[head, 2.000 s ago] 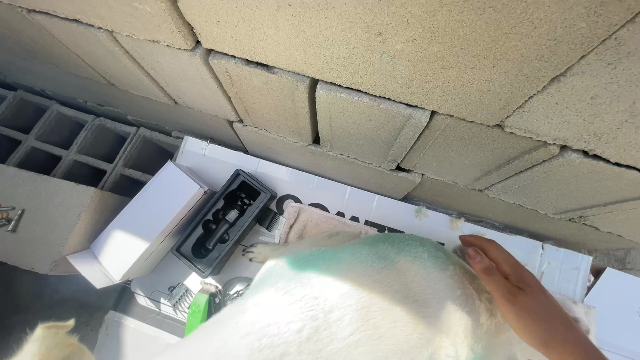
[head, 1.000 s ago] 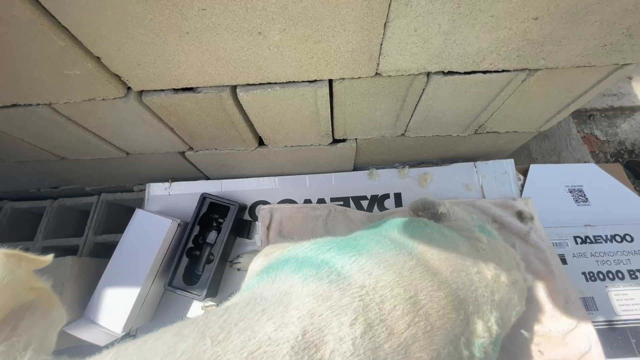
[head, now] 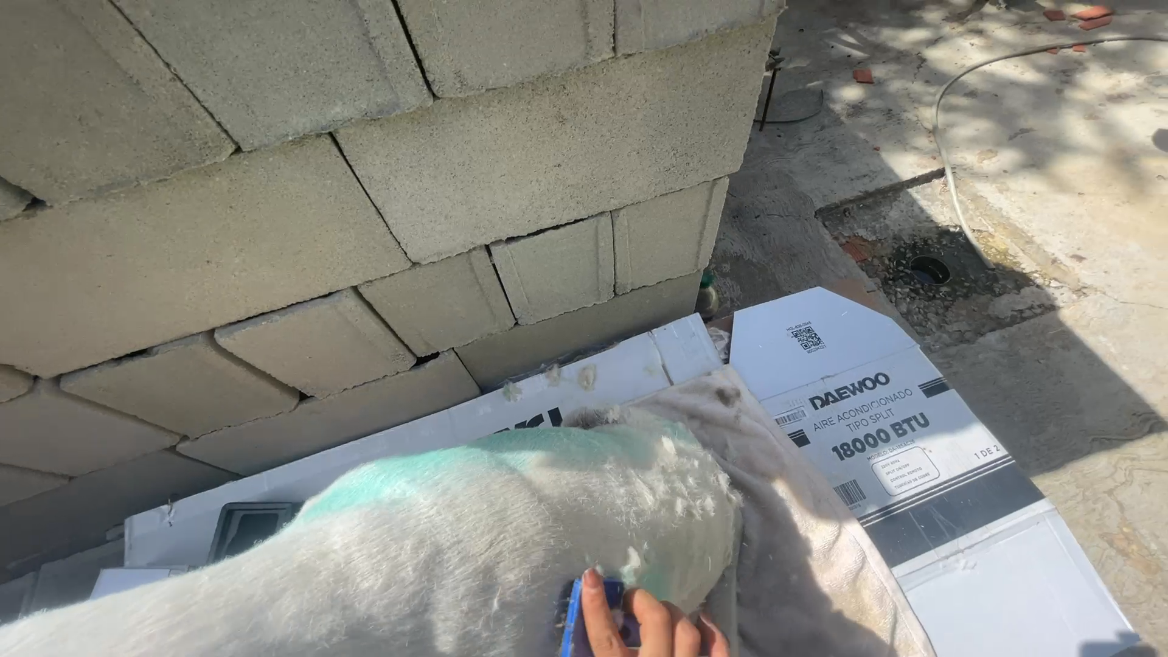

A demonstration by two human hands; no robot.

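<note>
A white-furred animal (head: pixel 474 511), with green-tinted patches along its back and rump, lies on a pale towel (head: pixel 794 511). At the bottom centre, my right hand (head: pixel 643 625) grips a blue grooming tool (head: pixel 575 620) against the fur of its hindquarters. Which kind of tool it is cannot be told, as my fingers cover much of it. Loose tufts of fur cling to the rump near my fingers. My left hand is out of the picture.
A concrete block wall (head: pixel 547 137) rises behind the animal. Printed cardboard (head: pixel 967 484) lies at the right, beyond it a floor drain (head: pixel 931 268) and a hose (head: pixel 944 137). A dark plastic tray (head: pixel 251 527) shows at the left.
My right hand, out of view one second ago, now holds a blue tool on the fur. More loose tufts show on the rump. The view has swung right.
</note>
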